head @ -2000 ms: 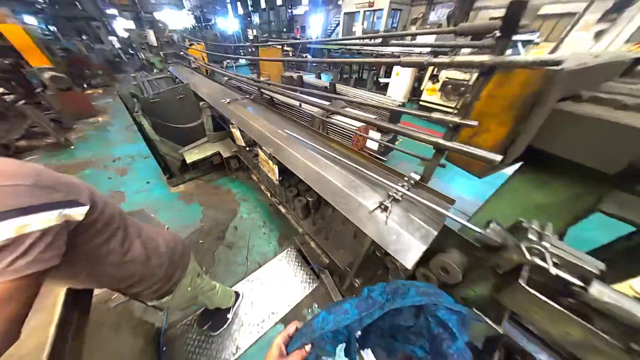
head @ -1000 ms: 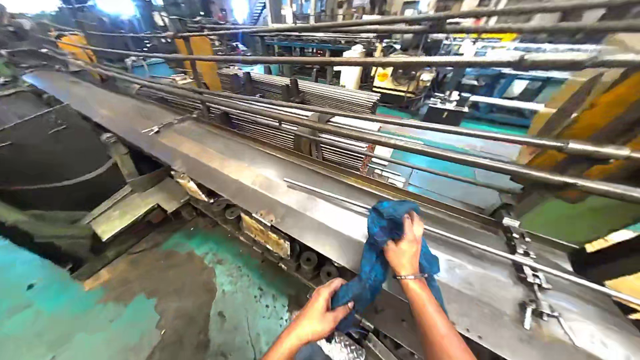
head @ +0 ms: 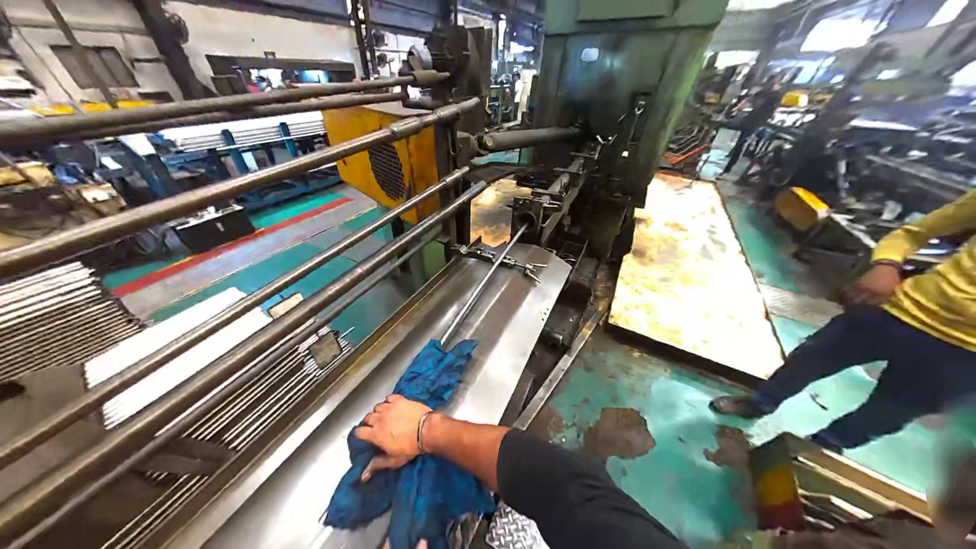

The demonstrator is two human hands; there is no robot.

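My right hand [head: 396,428], with a metal bracelet at the wrist, presses on a crumpled blue cloth [head: 435,377] that lies over a thin metal rod [head: 484,282] on a sloped steel trough [head: 507,335]. Only fingertips of my left hand [head: 404,544] show at the bottom edge, at the lower end of the cloth; its grip is hidden. The rod runs from the cloth up to a dark machine fixture [head: 528,213]. A small metal clamp [head: 524,267] crosses the trough near its far end.
Long round bars [head: 229,191] run along the left above bundled rods [head: 61,313]. A tall green machine [head: 621,84] stands ahead, a yellow housing [head: 389,152] beside it. A person in a yellow top [head: 938,282] stands at the right, past a raised floor plate [head: 686,282].
The view has swung strongly right, toward the green machine. One second ago both hands were on the cloth over the trough; now my right hand lies flat on it, and my left is almost out of view.
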